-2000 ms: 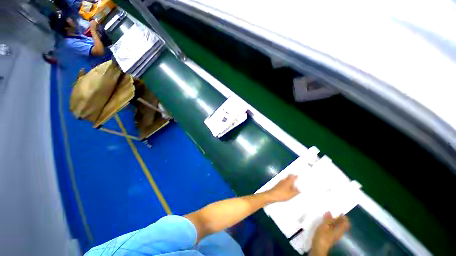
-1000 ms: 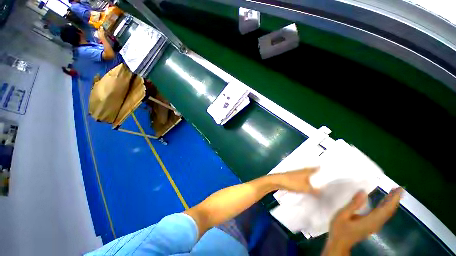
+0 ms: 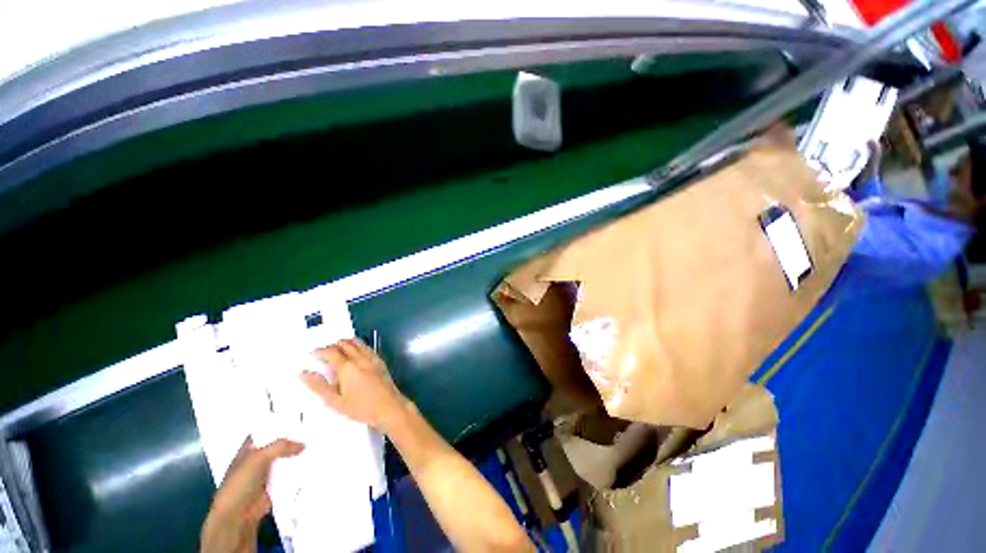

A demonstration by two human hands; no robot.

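Flat white die-cut paperboard blanks (image 3: 324,475) lie overlapped in a loose stack on the glossy green bench ledge at the lower left. Their ends are notched and tabbed. My right hand (image 3: 359,386) lies on top of the stack near its right side, fingers spread. My left hand (image 3: 243,497) is at the stack's lower left, thumb side towards the sheets. Whether its fingers hold a sheet is hidden.
A large brown kraft-paper-covered carton or bag (image 3: 692,281) with a white label leans on the ledge at right. White blanks (image 3: 724,495) lie on brown cardboard below it. A pale tray (image 3: 537,111) is on the recessed green belt. More white pieces (image 3: 849,130) are at far right.
The view has swung right, bringing the brown carton or bag into sight and the far-left bench, small pile and people out. The blanks and both hands now show at the lower left.
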